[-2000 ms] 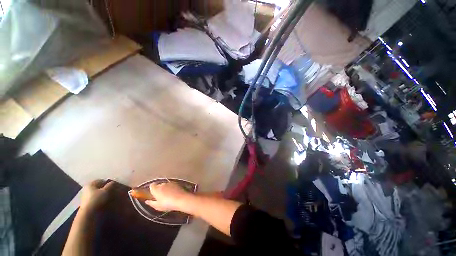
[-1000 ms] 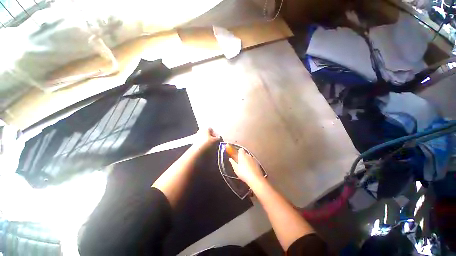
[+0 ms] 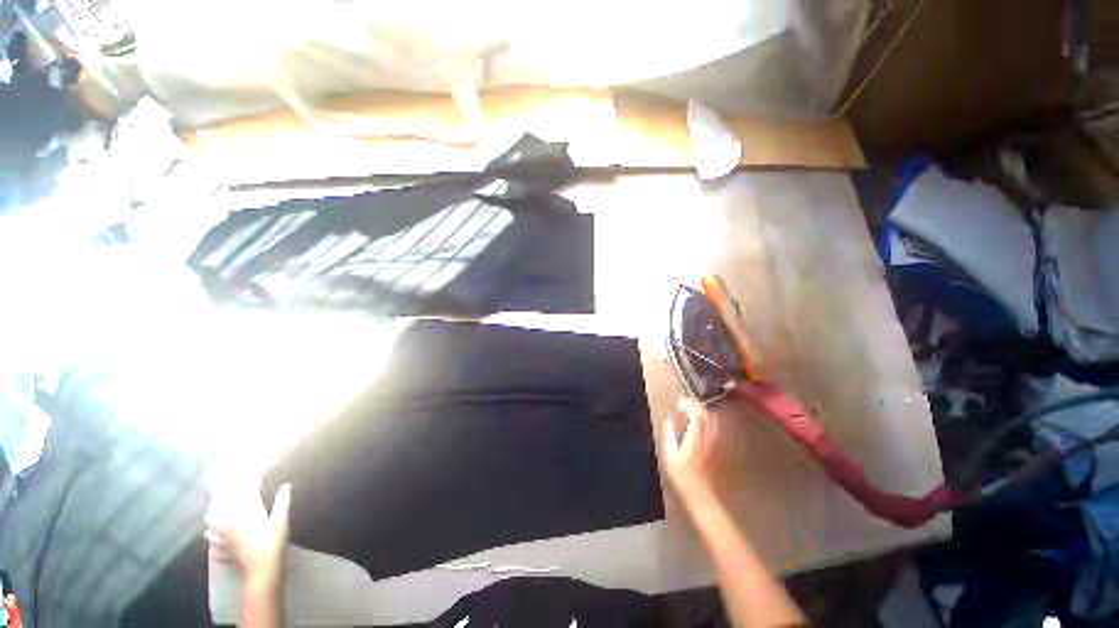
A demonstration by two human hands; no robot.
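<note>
A flat black cut panel (image 3: 503, 429) lies on the pale pressing table (image 3: 810, 245), a faint crease across it. My left hand (image 3: 252, 540) is at its lower left corner, thumb and fingers apart, partly washed out by glare. My right hand (image 3: 690, 448) is just off the panel's right edge, empty, fingers loosely bent. The steam iron (image 3: 703, 347) rests tilted on its side above my right hand, its orange handle facing right and its dark red hose running right. A second black panel (image 3: 491, 258), sun-striped with a bunched end, lies at the far side.
A white scrap (image 3: 713, 141) lies on the brown board (image 3: 798, 144) along the far edge. A large dark garment pile (image 3: 98, 491) is at the left. A thin pale stick (image 3: 501, 568) lies near the front edge. Pale cut bundles (image 3: 969, 245) are stacked at the right. Glare hides the left middle.
My right hand has let go of the iron, which now rests right of the near panel. My left hand has moved from the panel's upper right to its lower left. The view has turned left.
</note>
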